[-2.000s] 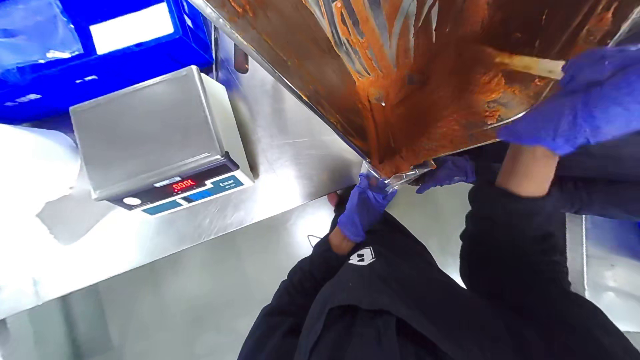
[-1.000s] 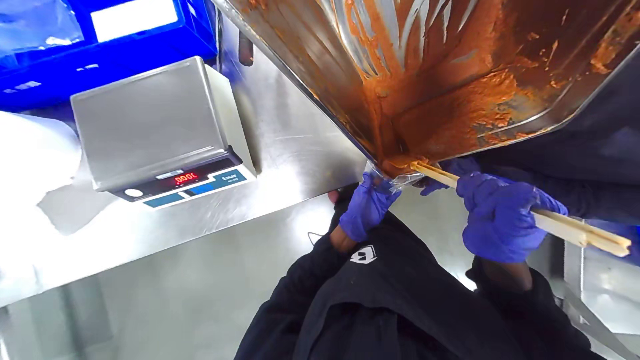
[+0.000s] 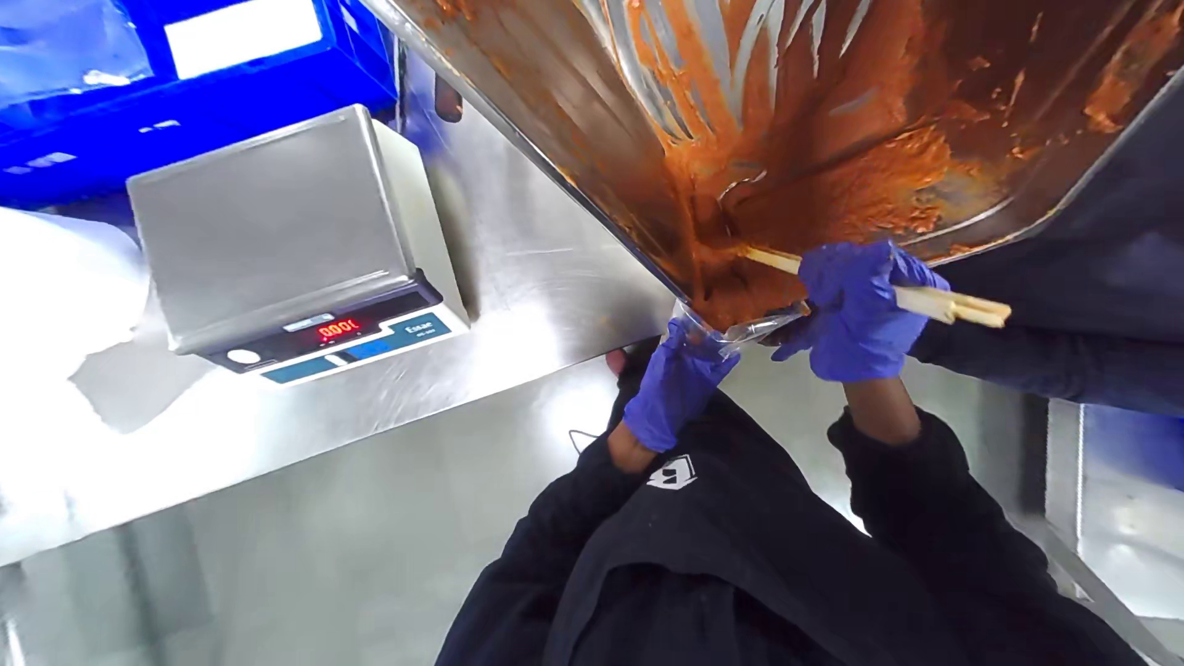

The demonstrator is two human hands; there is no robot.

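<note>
A large metal tray (image 3: 546,153) smeared with orange-brown paste tilts so that its lower corner points toward me. At that corner my left hand (image 3: 678,379), in a purple glove, grips a clear plastic bag (image 3: 754,328), with paste at its mouth. My right hand (image 3: 865,310), gloved alike, is closed around pale wooden sticks (image 3: 953,305), whose far end lies in the paste (image 3: 740,296) near the corner. Behind my right hand a bit of another purple glove shows at the bag, and a co-worker's dark sleeve (image 3: 1064,365) reaches in from the right.
A digital scale (image 3: 268,231) with a steel plate and a lit red display stands on the steel table (image 3: 518,314) at left. Blue bins (image 3: 250,83) lie beyond it, and a white item (image 3: 65,287) sits beside it. A metal frame (image 3: 1064,472) is at the right.
My right hand has come down from the tray's right side to its lower corner, holding the sticks. Over the last second it has moved slightly up. My left hand has stayed at the corner.
</note>
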